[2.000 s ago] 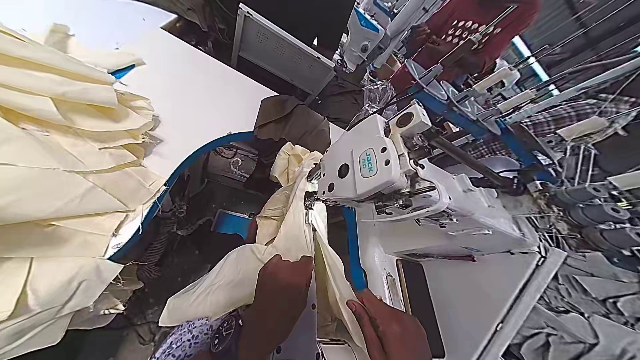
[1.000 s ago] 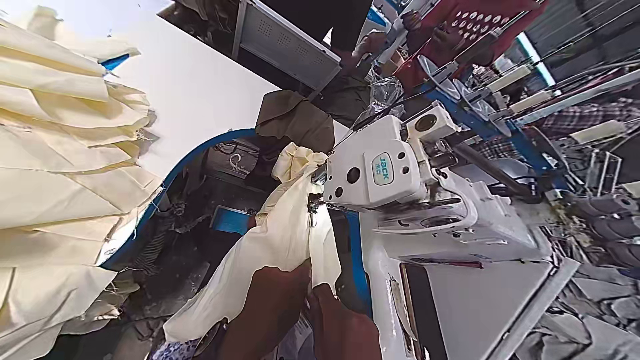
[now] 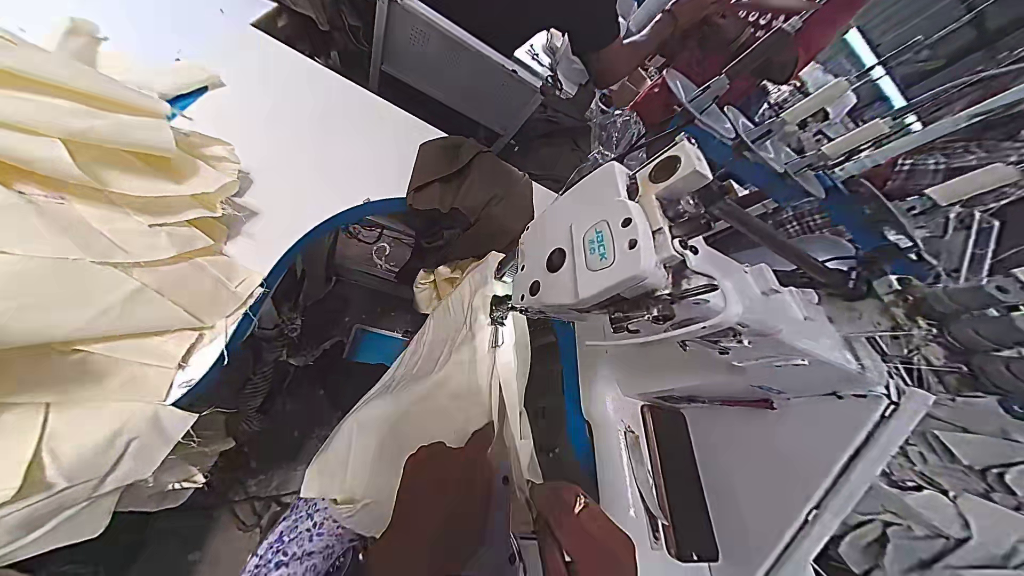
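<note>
A cream fabric piece [image 3: 416, 384] runs through the needle and presser foot area [image 3: 499, 310] of a white Jack industrial sewing machine [image 3: 592, 248]. My left hand [image 3: 448, 496] lies on the fabric below the needle, gripping it; its fingertips are hard to make out. To its right, my right hand [image 3: 580, 528] is close to the fabric's narrow folded edge, at the bottom of the view. Its fingers are partly hidden, so its hold cannot be told. Behind the needle, the far end of the fabric is bunched beside a dark brown cloth [image 3: 472, 192].
A large stack of cream fabric pieces [image 3: 96, 280] covers the left side of the white table [image 3: 320, 120], which has a curved blue edge. Thread stands [image 3: 816, 104] rise at the upper right. Grey cloth [image 3: 944, 480] is heaped at the lower right. Another person's arm [image 3: 648, 48] shows at the top.
Both hands were farther apart two seconds ago, with the right at the fabric's right edge; they are closer together now. The co-worker beyond the machine has moved.
</note>
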